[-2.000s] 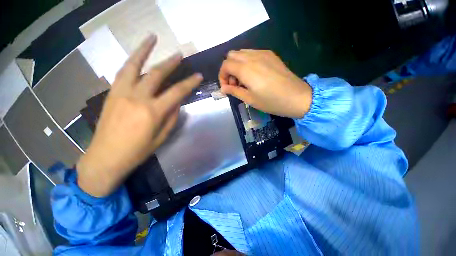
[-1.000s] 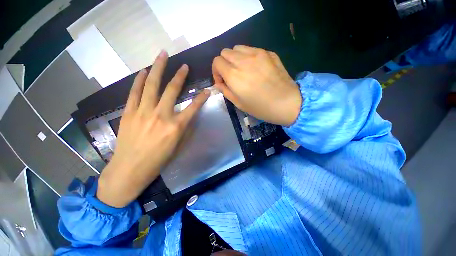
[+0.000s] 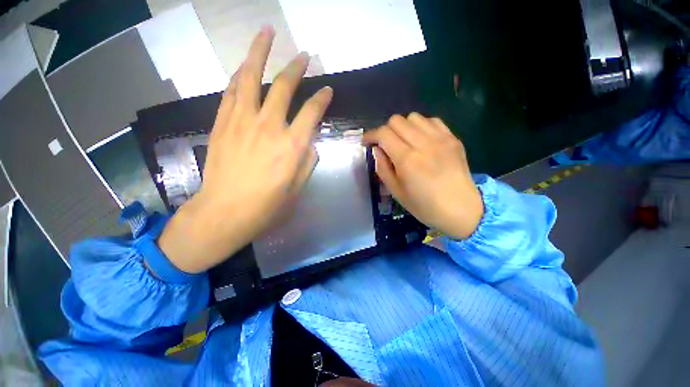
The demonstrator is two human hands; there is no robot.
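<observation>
The open black unit (image 3: 234,273) lies at the bench's near edge, its inside facing up. A bright silver plate (image 3: 321,219) fills its middle. My left hand (image 3: 253,155) is over the plate's left part, fingers spread, and holds nothing visible. My right hand (image 3: 427,170) is at the plate's upper right corner, its index fingertip touching there. A small pale strip (image 3: 349,134) lies along the plate's upper edge beside that fingertip. Whether the right fingers hold anything is hidden. The circuit board right of the plate is mostly covered by my right hand.
White and beige sheets (image 3: 355,30) lie beyond the unit. Dark grey sheets (image 3: 98,87) with white edges are at left. Another device (image 3: 605,45) is at the upper right, near another person's blue sleeve (image 3: 628,136). Yellow-black floor tape (image 3: 556,178) runs below the bench.
My left hand has lifted its index finger from the plate's top edge and moved up. My right hand has shifted down and right, with its fingers lower at the corner. The camera view has shifted.
</observation>
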